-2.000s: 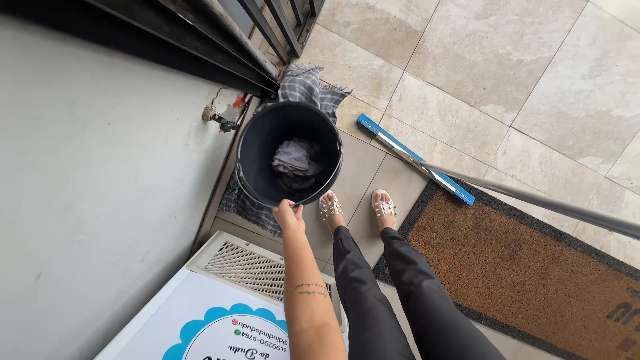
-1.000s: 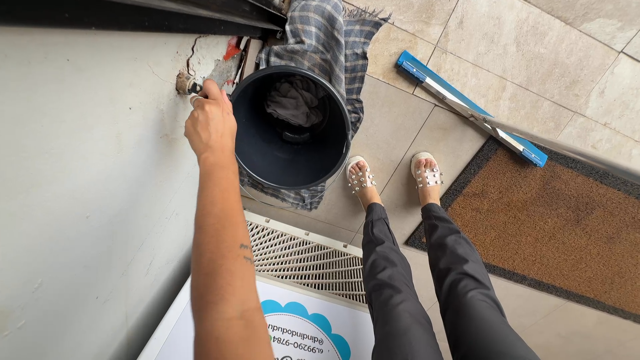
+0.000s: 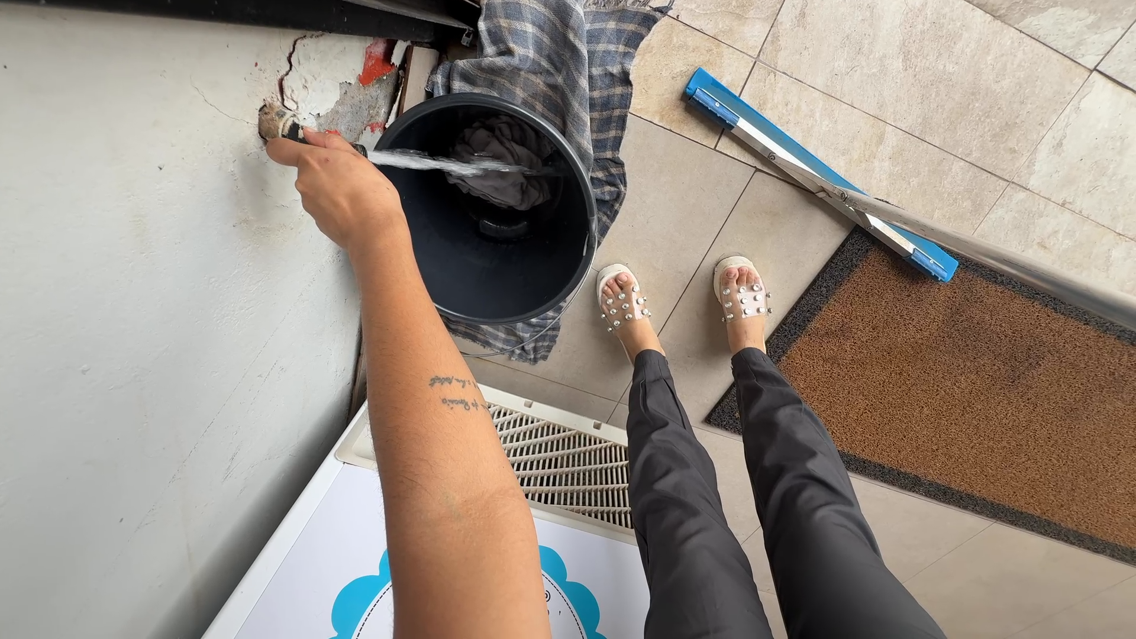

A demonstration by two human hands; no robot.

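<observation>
My left hand (image 3: 342, 186) reaches up along the wall, its fingers closed around a wall tap (image 3: 280, 122), whose handle is mostly hidden by them. A stream of water (image 3: 444, 163) runs from the dark spout into a black plastic bucket (image 3: 479, 275). Inside the bucket lies a crumpled grey cloth (image 3: 501, 160), under the stream. The bucket stands on a blue-grey checked cloth (image 3: 541, 44) spread on the tiles, its wire handle hanging down on the near right side. My right hand is out of view.
A blue floor squeegee (image 3: 790, 160) lies right of the bucket, its metal pole running to the right edge and over a brown doormat (image 3: 958, 382). A white appliance with a slatted grille (image 3: 568, 461) stands below the bucket. Damaged plaster (image 3: 333, 84) surrounds the tap.
Two seconds ago my left hand was on the bucket rim; one second ago it had reached the tap. Water now flows into the bucket, where none showed before.
</observation>
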